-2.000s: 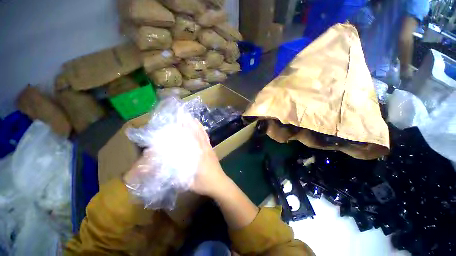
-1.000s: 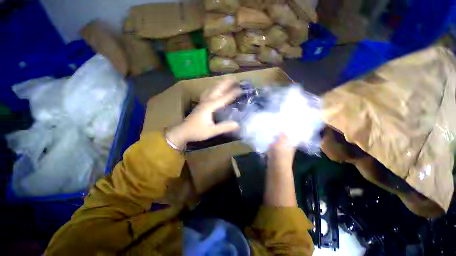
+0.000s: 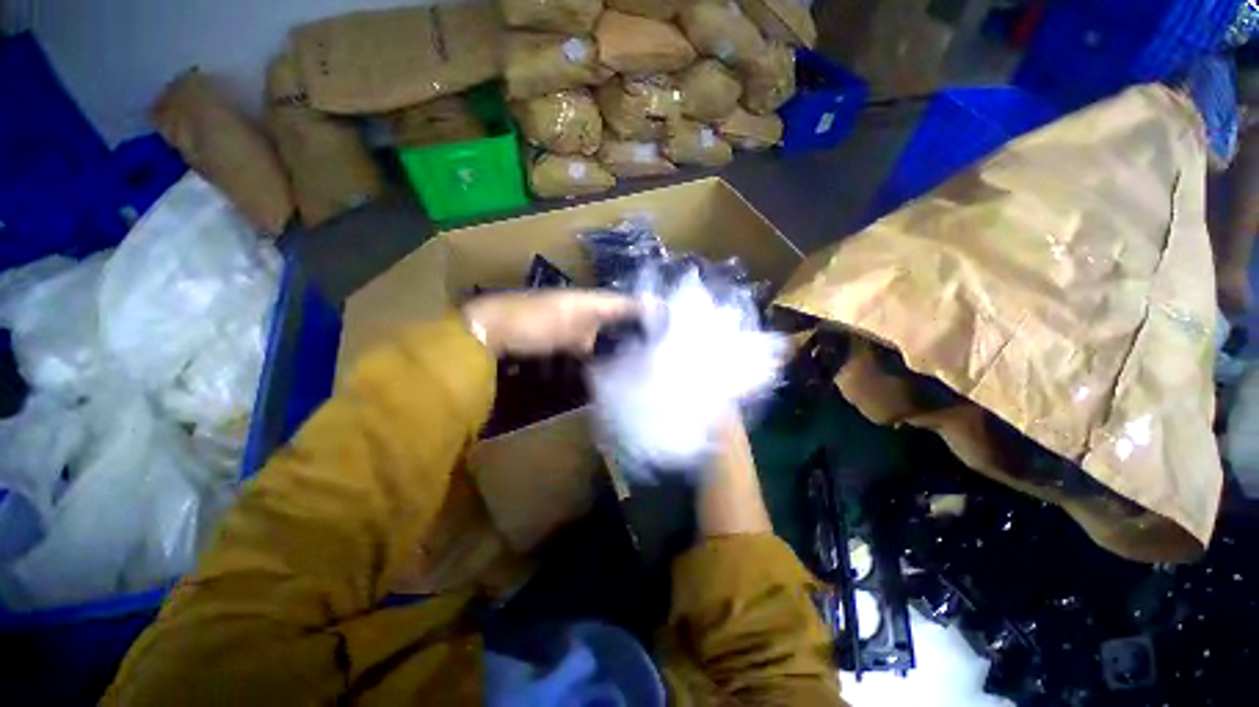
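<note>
A crinkled clear plastic bag (image 3: 684, 373), glaring white, is bunched over my right hand (image 3: 724, 449), which is mostly hidden under it. My left hand (image 3: 545, 321) is blurred and reaches over the open cardboard carton (image 3: 476, 256), its fingertips at the bag's left edge. Whether the left fingers grip the bag I cannot tell. Black parts in clear wrapping (image 3: 628, 249) show inside the carton behind the bag.
A large kraft paper bag (image 3: 1022, 304) stands at the right beside heaped black parts (image 3: 1077, 622). A black panel (image 3: 863, 594) lies near a white sheet (image 3: 932, 670). A blue bin (image 3: 269, 401) of cloudy bags is at left. Packed kraft bags (image 3: 642, 104) and a green crate (image 3: 470, 177) are behind.
The bunched bag has passed from between both hands to my right hand and is now over the carton's front right side. The view has turned left. My left hand has moved in beside the bag.
</note>
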